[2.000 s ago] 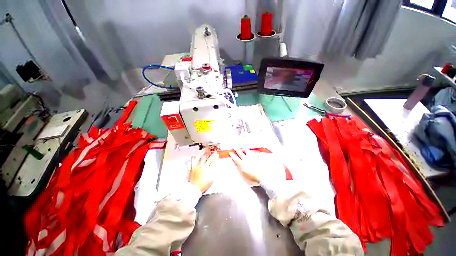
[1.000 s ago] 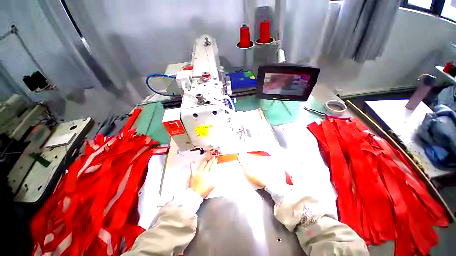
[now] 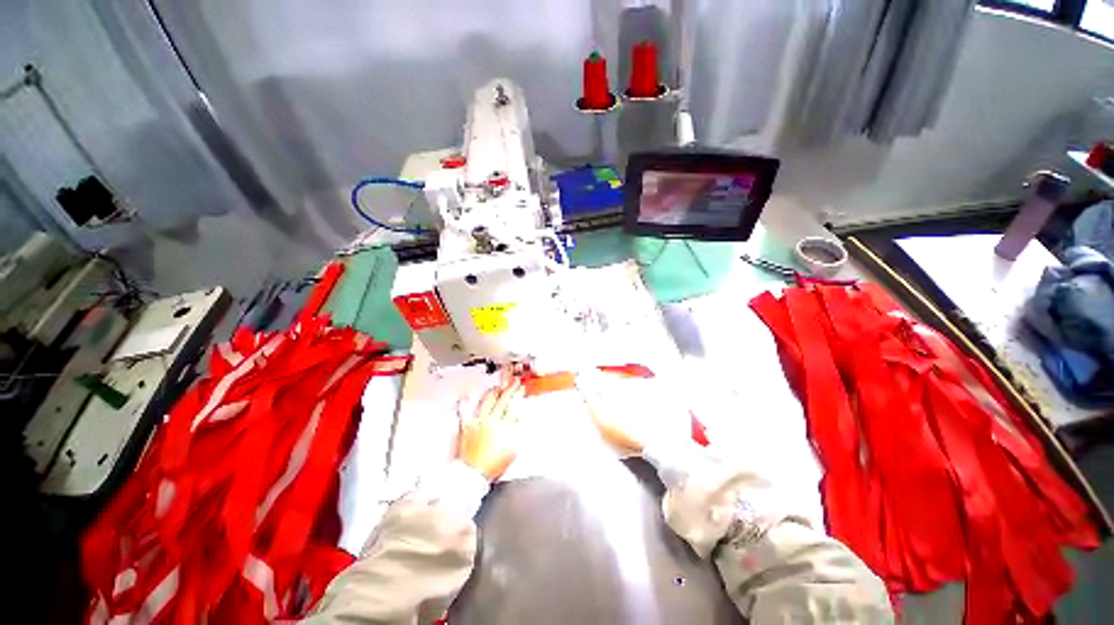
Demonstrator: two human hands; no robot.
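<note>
A red strap (image 3: 550, 382) lies flat on the pale machine plate (image 3: 422, 421), its left end under the head of the white sewing machine (image 3: 483, 293). My left hand (image 3: 491, 430) lies at the strap's left end, fingertips close to the needle area. My right hand (image 3: 621, 415) lies over the strap further right, pressing it down; part of the strap shows beyond it. Both hands are overexposed and the needle itself is too small to make out.
A tangled left pile of straps (image 3: 251, 440) and a right pile of straps (image 3: 904, 427) flank the plate. Behind are a display screen (image 3: 699, 195), blue box (image 3: 589, 192), red thread cones (image 3: 595, 83) and air hose (image 3: 360, 202). A tape roll (image 3: 820, 254) lies right rear.
The camera view has shifted slightly. Both hands and the strap stay in nearly the same place at the machine head.
</note>
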